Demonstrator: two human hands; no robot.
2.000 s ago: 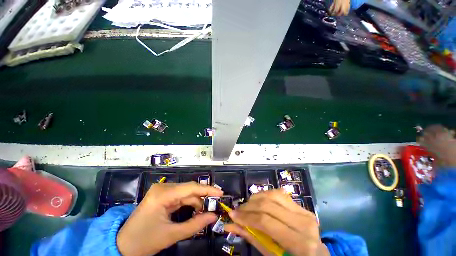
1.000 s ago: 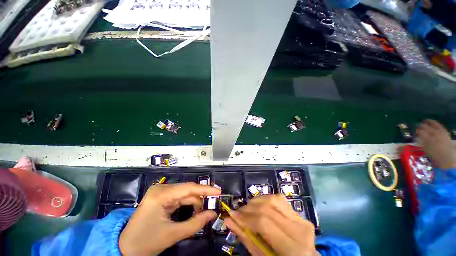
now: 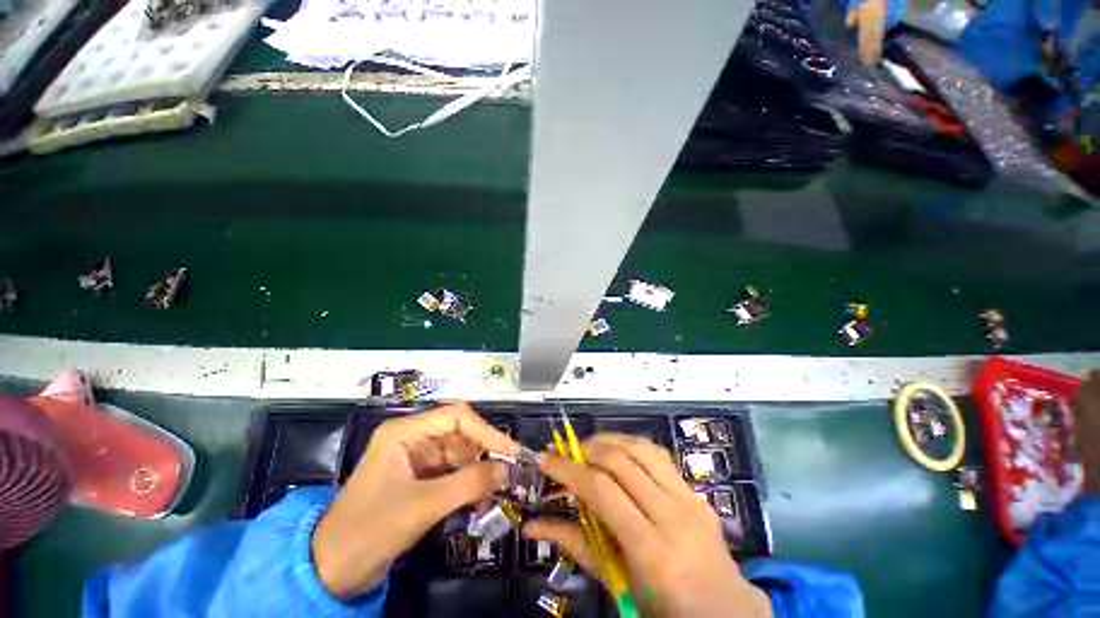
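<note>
My left hand (image 3: 416, 495) holds a small electronic module (image 3: 519, 473) between thumb and fingers above the black compartment tray (image 3: 302, 444). My right hand (image 3: 651, 513) is close beside it with its fingertips near the module. It holds yellow tweezers (image 3: 594, 531) with a green rear end; their tips point up and away from the module. Several modules sit in tray pockets at the right and below my hands. My hands hide the middle of the tray. Whether the right fingertips touch the module is hard to tell.
A green conveyor (image 3: 302, 242) carries scattered modules beyond a metal edge (image 3: 217, 369). A grey post (image 3: 591, 181) stands in front. A red parts basket (image 3: 995, 447) and pale yellow ring (image 3: 901, 425) lie right; a pink-red fan (image 3: 121, 465) lies left. Another person's blue sleeve (image 3: 1062, 567) is at the right.
The tweezers have swung from the module to a steeper angle, tips away from it. The held module is turned. Belt modules have shifted right. The neighbour's hand has left the red basket.
</note>
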